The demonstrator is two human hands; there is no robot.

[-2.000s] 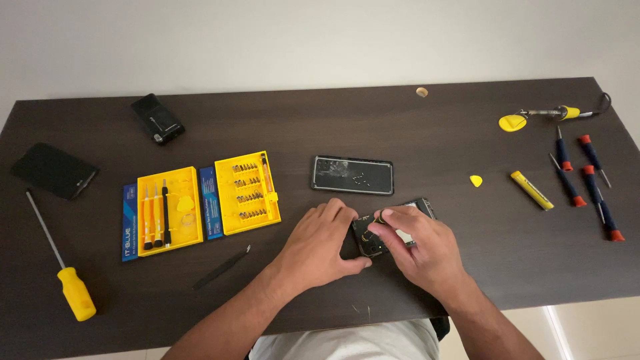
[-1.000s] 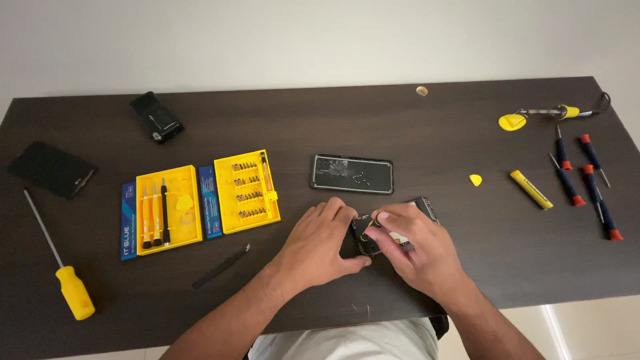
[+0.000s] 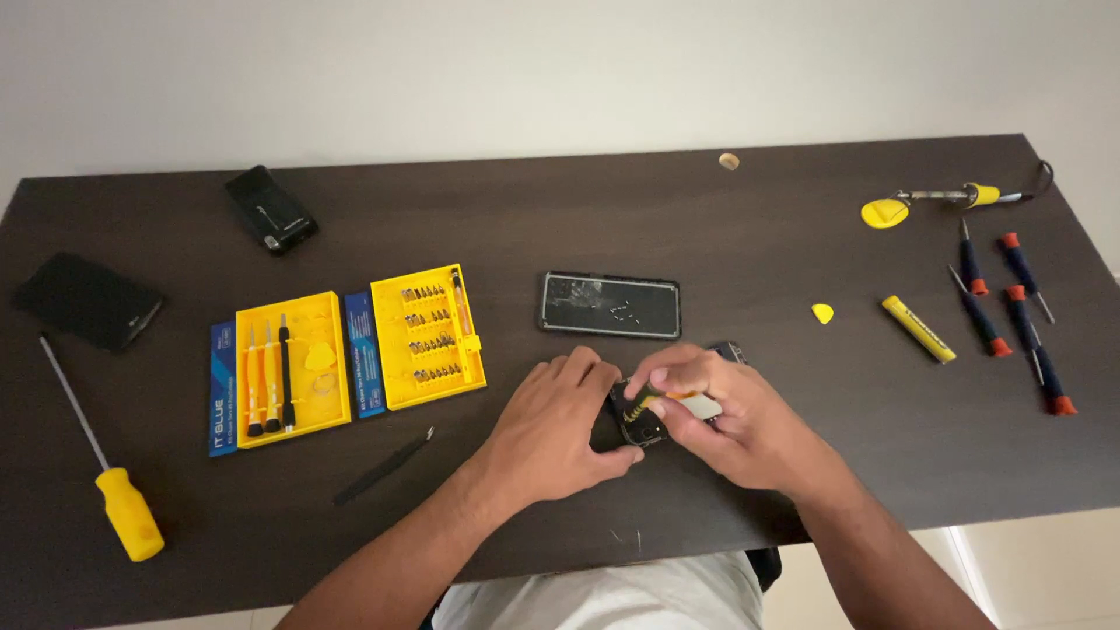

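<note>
An opened smartphone [image 3: 649,430] lies near the table's front edge, its inner parts showing between my hands. My left hand [image 3: 560,429] grips its left end, thumb at the lower corner and fingers at the upper one. Pinched in the fingers of my right hand [image 3: 731,416] is a small screwdriver [image 3: 644,404], yellow and dark, held over the phone's left part; its tip is hidden. Just behind lies a phone back cover [image 3: 569,317] with several tiny screws on it.
Left: an open yellow bit case [image 3: 479,395], a yellow tool tray [image 3: 343,411], black tweezers [image 3: 385,465], a yellow-handled screwdriver [image 3: 129,516], two dark devices [image 3: 87,297] [image 3: 271,210]. Right: a yellow pick [image 3: 822,312], a yellow tube [image 3: 919,329], a soldering iron [image 3: 982,194], several precision screwdrivers [image 3: 1015,254].
The fingers of my right hand have shifted a little around the small screwdriver. My left hand stays at the phone's left end.
</note>
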